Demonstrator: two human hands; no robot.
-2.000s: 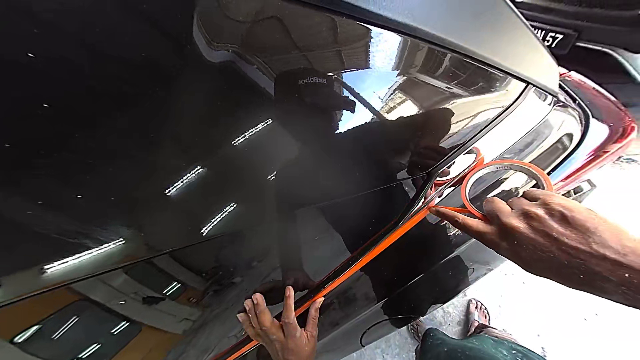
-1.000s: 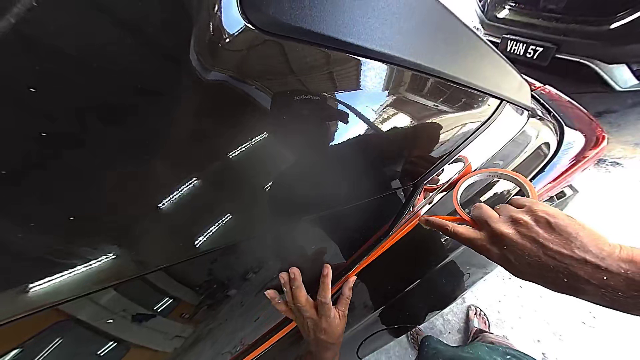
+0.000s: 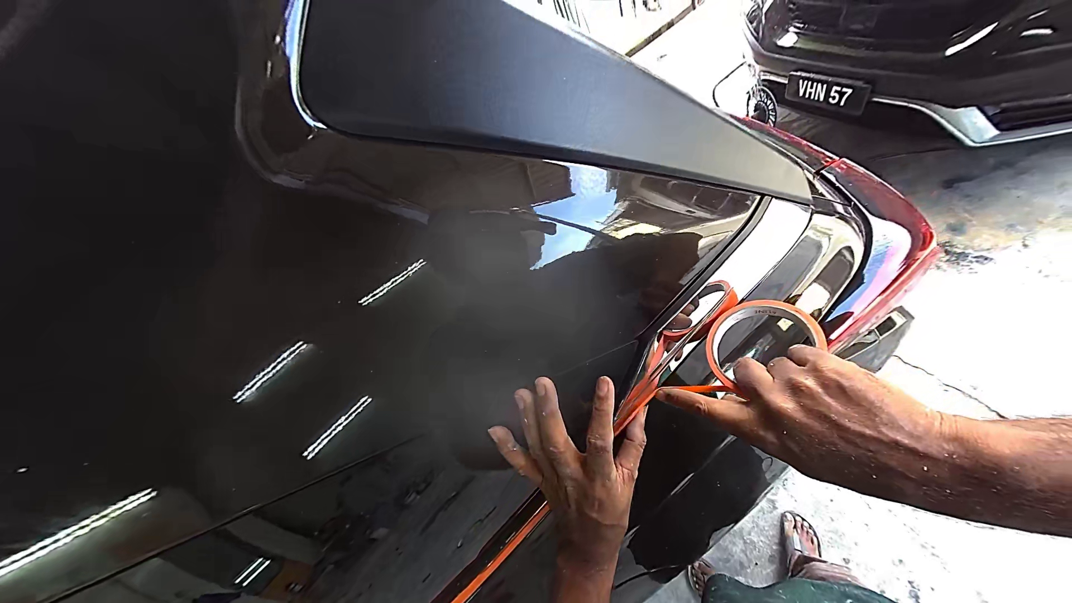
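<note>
A strip of orange masking tape (image 3: pixel 502 557) runs along the edge of a glossy black car body panel (image 3: pixel 402 360). My left hand (image 3: pixel 582 477) lies with fingers spread over the strip and the panel, holding nothing. Up and to its right, my right hand (image 3: pixel 787 402) grips the roll of orange tape (image 3: pixel 718 335); its index finger points at the spot where the tape meets the panel edge. A short length stretches from the roll to that spot. The panel mirrors the roll and fingers. My right thumb is hidden.
A matte black trim piece (image 3: pixel 519 92) crosses the top of the car. Beyond the right hand is a red tail light (image 3: pixel 900 226). A second dark car (image 3: pixel 913 50) stands at the upper right. Sandalled feet (image 3: pixel 801 536) rest on the sunlit concrete floor (image 3: pixel 963 494).
My left hand has slid up and right along the tape, closer to my right hand. The roll remains in my right hand near the tail light. The view has moved nearer the panel.
</note>
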